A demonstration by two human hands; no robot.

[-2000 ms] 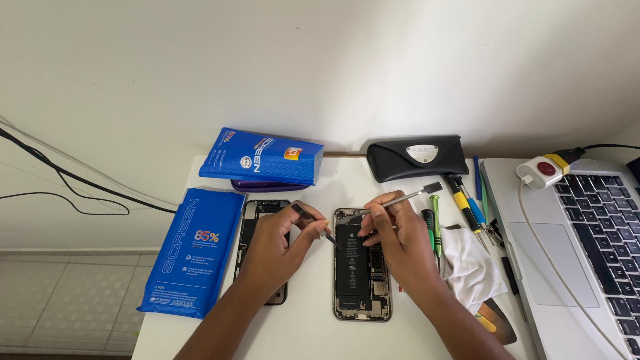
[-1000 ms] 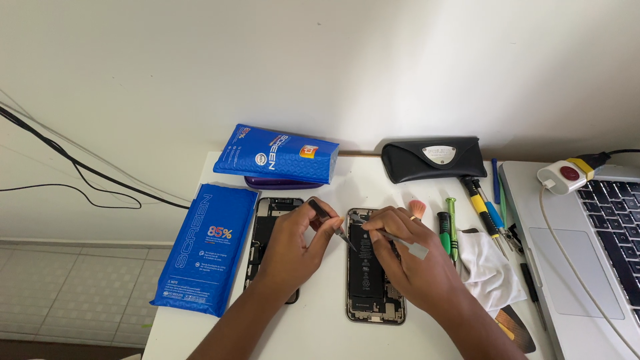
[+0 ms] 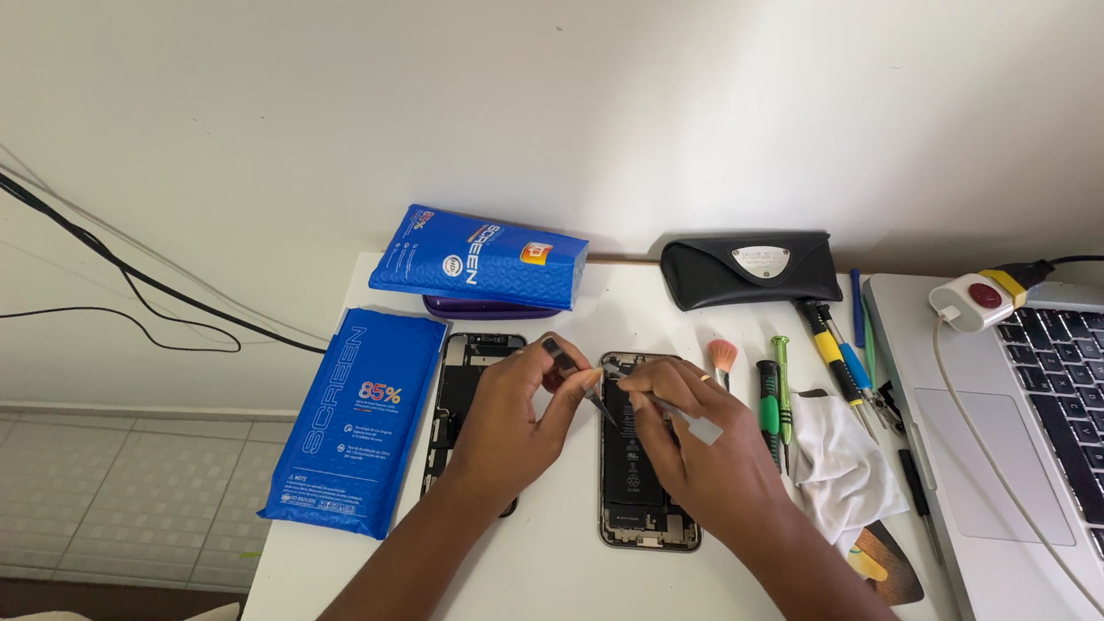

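Observation:
An opened smartphone (image 3: 634,466) with its black battery showing lies on the white table. My left hand (image 3: 522,414) holds dark tweezers (image 3: 573,369), their tips over the battery's upper part. A thin metal spudger (image 3: 700,429) with a flat, wide end is pinched in my right hand (image 3: 690,414); its other end is at the phone's top edge. That hand hides the phone's upper right side. Behind my left hand lies a second phone part (image 3: 461,379), a dark assembly with its inner side up, partly covered by the hand.
Two blue padded packs (image 3: 354,423) (image 3: 483,256) lie left and behind. At the back is a black glasses case (image 3: 750,269). To the right are a brush (image 3: 722,355), a green screwdriver (image 3: 768,405), a white cloth (image 3: 845,466), and a laptop (image 3: 983,431) with a charger plug (image 3: 977,302).
The spudger's flat, wide end, earlier pointing up and away, now points down and to the right. My right hand has moved toward the phone's top. The tweezers stay in my left hand.

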